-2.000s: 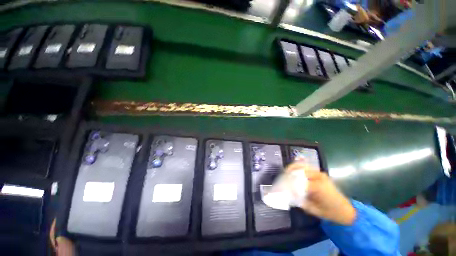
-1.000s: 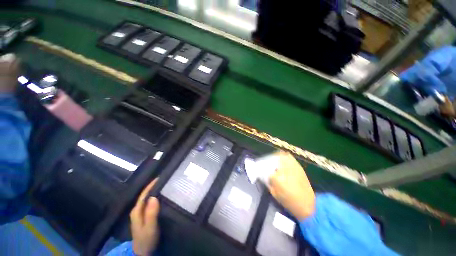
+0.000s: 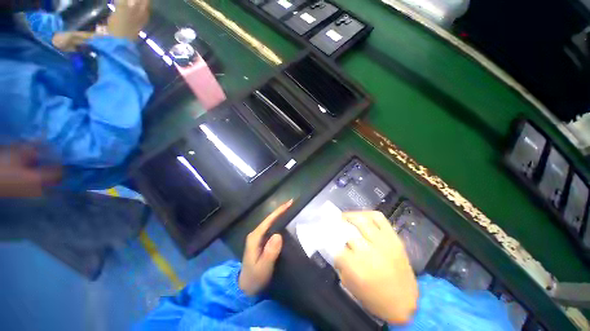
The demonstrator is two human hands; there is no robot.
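A black foam tray [image 3: 283, 227] lies in front of me with smartphones back side up in its slots. My right hand [image 3: 375, 262] holds a white crumpled wipe [image 3: 321, 231] against the leftmost phone [image 3: 363, 189], covering its middle. The camera cluster at that phone's upper end shows. Other phones [image 3: 421, 234] in the tray lie to the right, partly behind my right hand and sleeve. My left hand [image 3: 262, 253] rests at the tray's left edge, fingers apart, with no object seen in it.
Left of my tray is another black tray [image 3: 228, 225] with glossy phones [image 3: 238, 150] screen side up. Beyond it stand a pink bottle [image 3: 204, 85] and a worker in a blue smock [image 3: 97, 116]. Trays of phones [image 3: 338, 33] lie on the green belt [image 3: 430, 103], past its chipped edge.
The view has swung left, showing more of the neighbouring worker. My right hand with the wipe has moved from the second phone to the leftmost one. My left hand stays at the tray's edge.
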